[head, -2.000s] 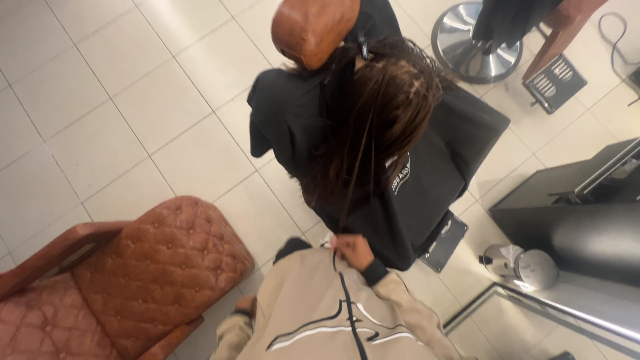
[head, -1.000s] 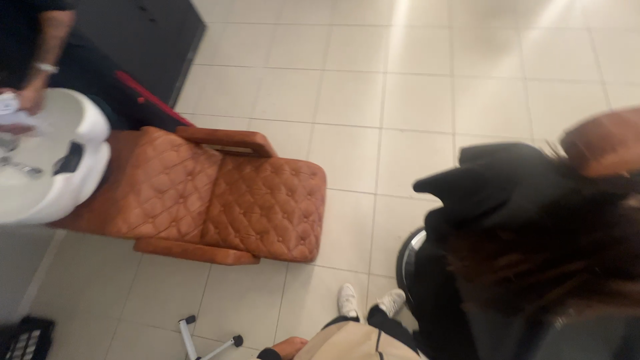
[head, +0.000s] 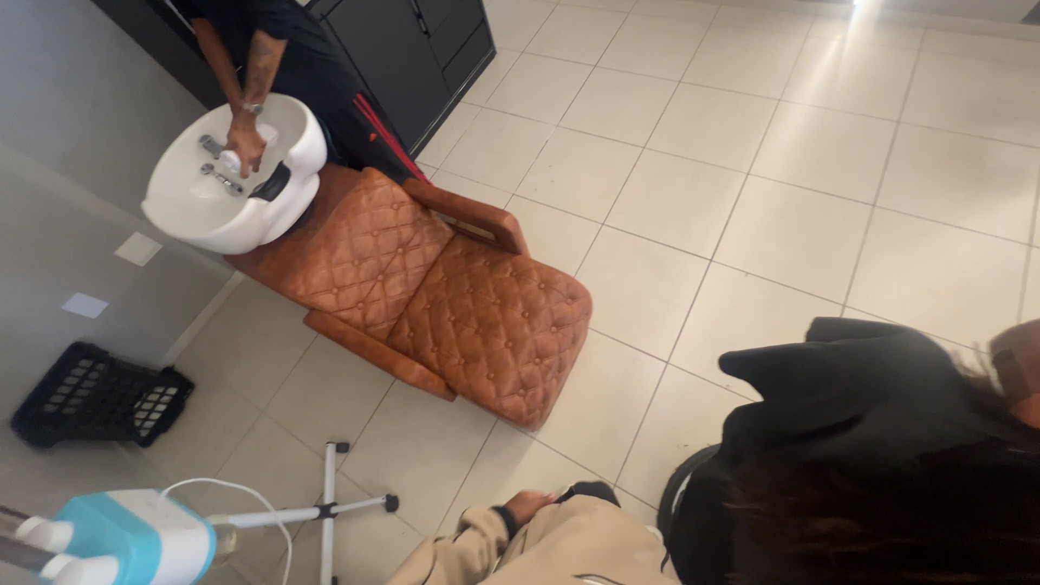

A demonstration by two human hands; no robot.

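My left hand (head: pixel 528 505) hangs low at the bottom middle, beside my beige top (head: pixel 577 544); its fingers are partly hidden, so I cannot tell whether it holds anything. My right hand is out of the frame. To my right sits a person under a black salon cape (head: pixel 845 398), with long dark brown hair (head: pixel 886 520) that looks blurred. A brown leather chair part (head: pixel 1016 370) shows beside them at the right edge.
A tufted brown shampoo chair (head: pixel 496 325) joins a white wash basin (head: pixel 187 187), where another person's hands (head: pixel 246 142) work. A black plastic basket (head: pixel 101 394), a wheeled stand (head: pixel 325 512), a blue and white device (head: pixel 134 536) and black cabinets (head: pixel 406 57) are around.
The view has swung left, from the seated person to the wash basin. My hand, earlier at a strand of the person's hair, is no longer seen there.
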